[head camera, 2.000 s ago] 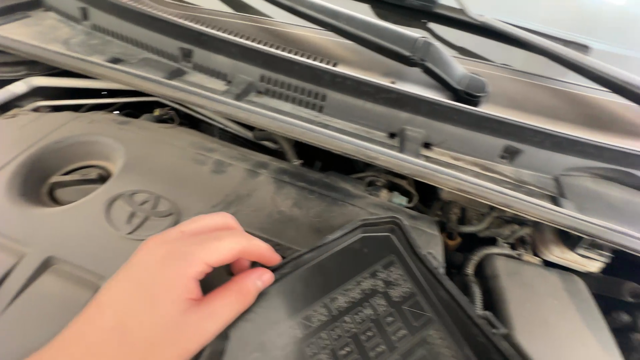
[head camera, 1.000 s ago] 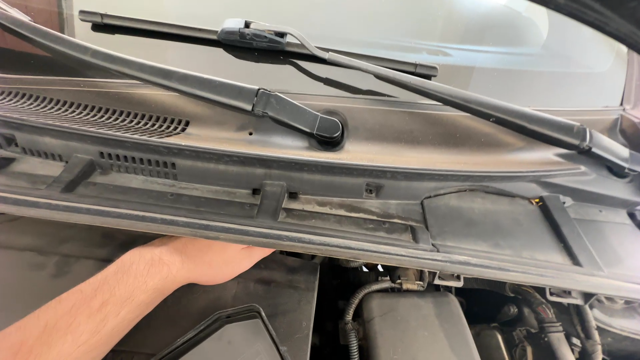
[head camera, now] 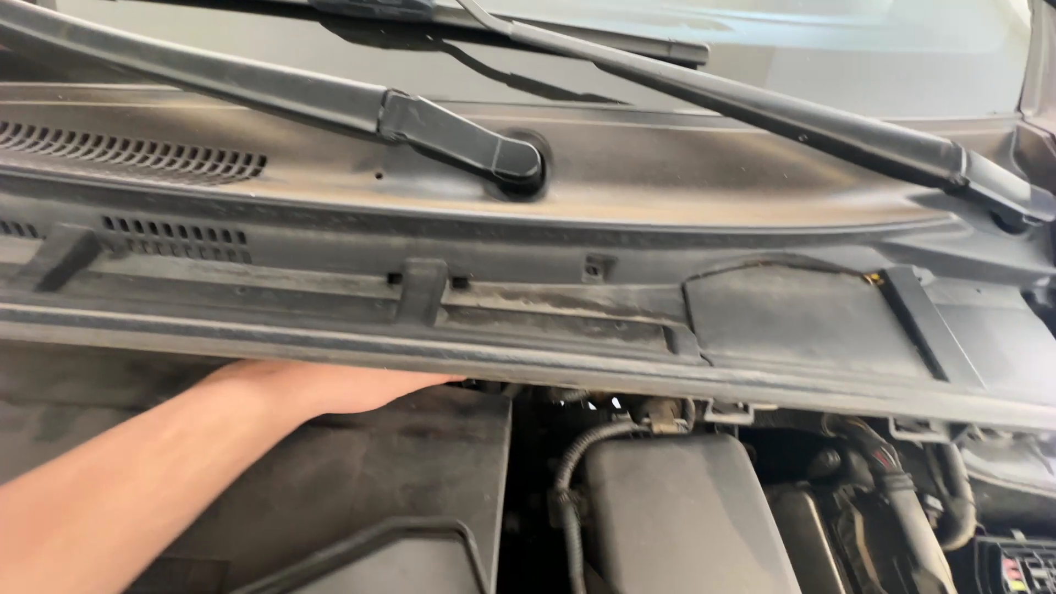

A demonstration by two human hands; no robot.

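Note:
My left hand (head camera: 330, 386) reaches in under the front edge of the plastic cowl panel (head camera: 528, 363), above the back of the engine cover (head camera: 396, 462). Its fingers are hidden beneath that edge, so what they touch cannot be told. A black plastic cover (head camera: 412, 565) with a raised rim lies on the engine cover at the bottom, below my forearm. No part of my right hand shows.
Wiper arms (head camera: 462, 140) cross the cowl below the windshield (head camera: 825, 82). A corrugated hose (head camera: 569, 478) runs beside a dark plastic housing (head camera: 685, 503). Further right are wiring and hoses (head camera: 907, 503), with an uncovered fuse box (head camera: 1027, 569) at the corner.
My left hand was at the edge of the black cover two seconds ago; it has since gone under the cowl edge. The view has shifted toward the windshield and moved closer.

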